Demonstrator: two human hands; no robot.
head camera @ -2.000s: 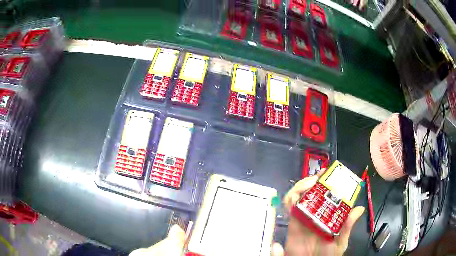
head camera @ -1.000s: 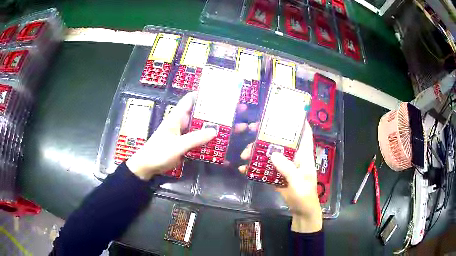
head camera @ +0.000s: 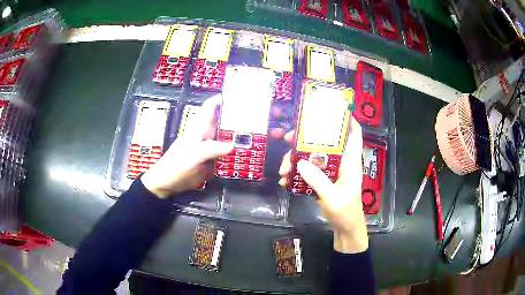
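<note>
My left hand (head camera: 187, 158) holds a red keypad phone (head camera: 244, 124) face up, its screen glowing white, my thumb at the upper left of the keys. My right hand (head camera: 339, 193) holds a second keypad phone (head camera: 322, 135), its screen lit white inside a yellow frame and a green spot at the corner. My right thumb lies over its keys. Both phones are above the blister tray (head camera: 253, 214), which holds several face-up phones with lit screens and, at its right end, two face-down phones (head camera: 369, 95). Two batteries (head camera: 206, 246) lie on the bench in front of the tray.
Stacked trays (head camera: 17, 138) with red phones stand at the left. Another tray (head camera: 368, 23) of red parts is at the back on the green strip. A pink fan (head camera: 457, 135), red pens (head camera: 436, 201), a small dark block (head camera: 453, 245), cables and a white power strip are at the right.
Since two seconds ago, both phones have moved up and away over the tray, and two batteries show on the bench. In the last second, my right thumb has shifted lower left on the keys.
</note>
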